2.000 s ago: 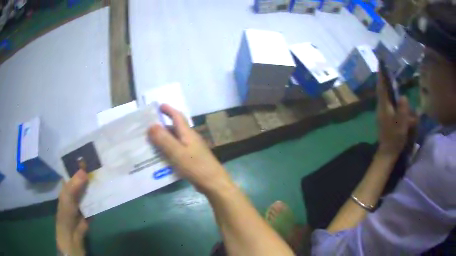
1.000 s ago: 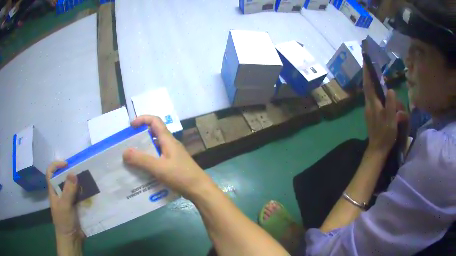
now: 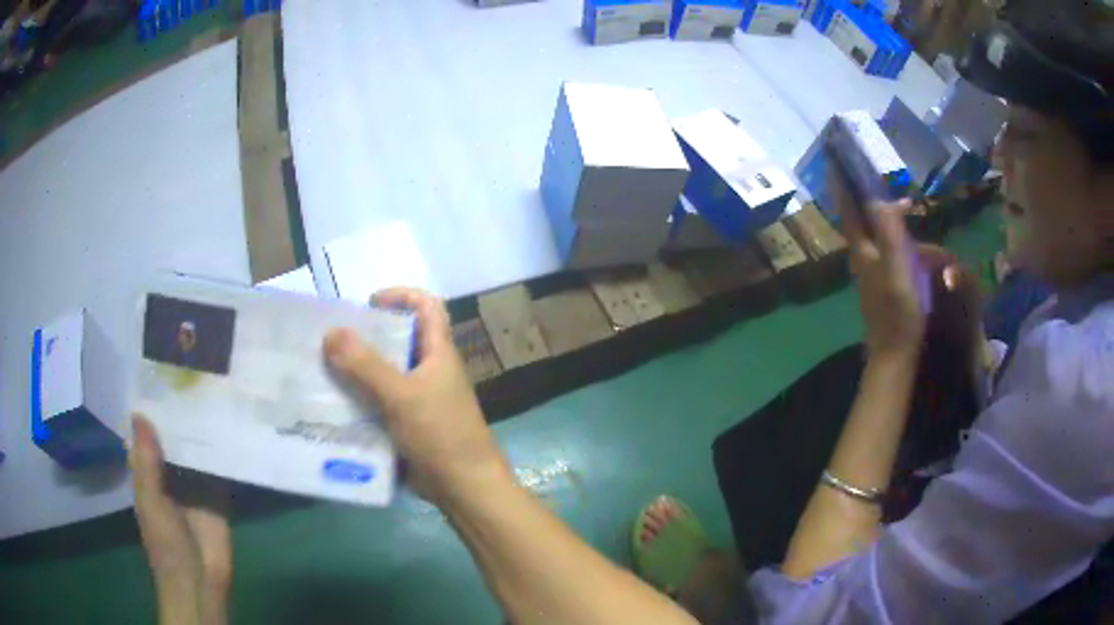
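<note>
A white retail carton (image 3: 263, 397) is held up at the lower left, its white face towards me. The face has a dark picture panel at upper left, small lettering and a blue oval logo at lower right; it is slightly blurred. My left hand (image 3: 177, 525) holds the carton's lower left corner from below, its fingers partly hidden behind it. My right hand (image 3: 422, 397) grips the right end, thumb on the white face and fingers over the top edge.
White sheets (image 3: 415, 134) lie on wooden pallets (image 3: 568, 315). Stacked cartons (image 3: 617, 165), a tilted carton (image 3: 737, 171) and a carton at left (image 3: 80, 391) stand on them. More cartons line the back. A person (image 3: 941, 452) at right holds a phone (image 3: 865, 165). The floor is green.
The carton has turned; its blue long side is no longer visible and its white face is more level. My hands still hold both ends. The neighbour's phone has moved left and tilted.
</note>
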